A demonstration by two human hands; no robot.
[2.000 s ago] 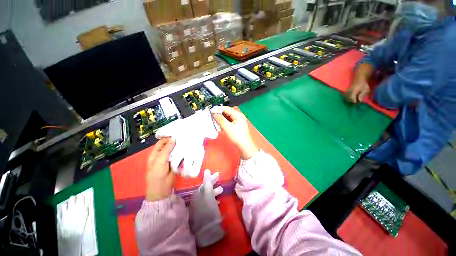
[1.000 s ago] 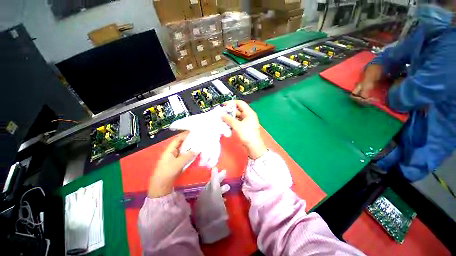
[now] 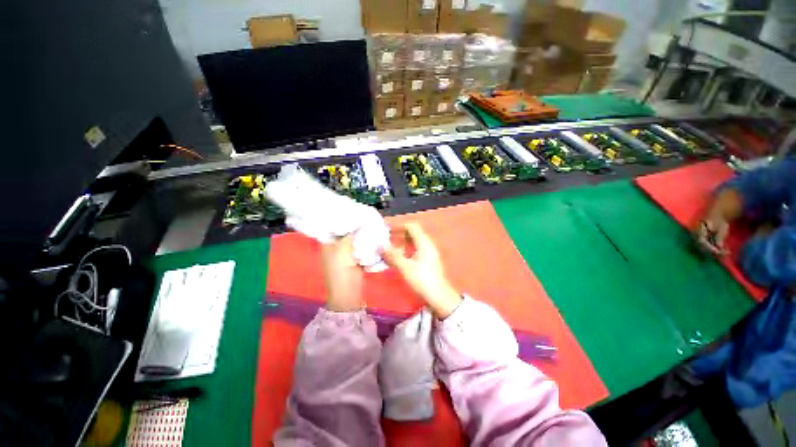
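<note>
A white glove (image 3: pixel 323 209) is held up above the red mat (image 3: pixel 471 236), blurred, its far end reaching toward the row of boards. My left hand (image 3: pixel 343 271) is under the glove's near end and holds it. My right hand (image 3: pixel 421 266) is beside that end, thumb and finger spread close to the glove's edge; whether it touches is unclear. A second white glove (image 3: pixel 408 371) lies on the red mat between my sleeves. A purple strip (image 3: pixel 534 347) lies across the mat, partly under my forearms and that glove.
Circuit boards (image 3: pixel 434 169) stand in a row behind the mats. Green matting (image 3: pixel 602 262) lies right. White paper sheets (image 3: pixel 188 319), a dotted sheet (image 3: pixel 157 424) and a white cable (image 3: pixel 85 284) are left. A monitor (image 3: pixel 288 94) stands behind. A co-worker's hand (image 3: pixel 717 225) is at far right.
The view has turned left. The held glove has swung from hanging spread between both hands to pointing up and left, bunched at its near end. My right hand's fingers have opened.
</note>
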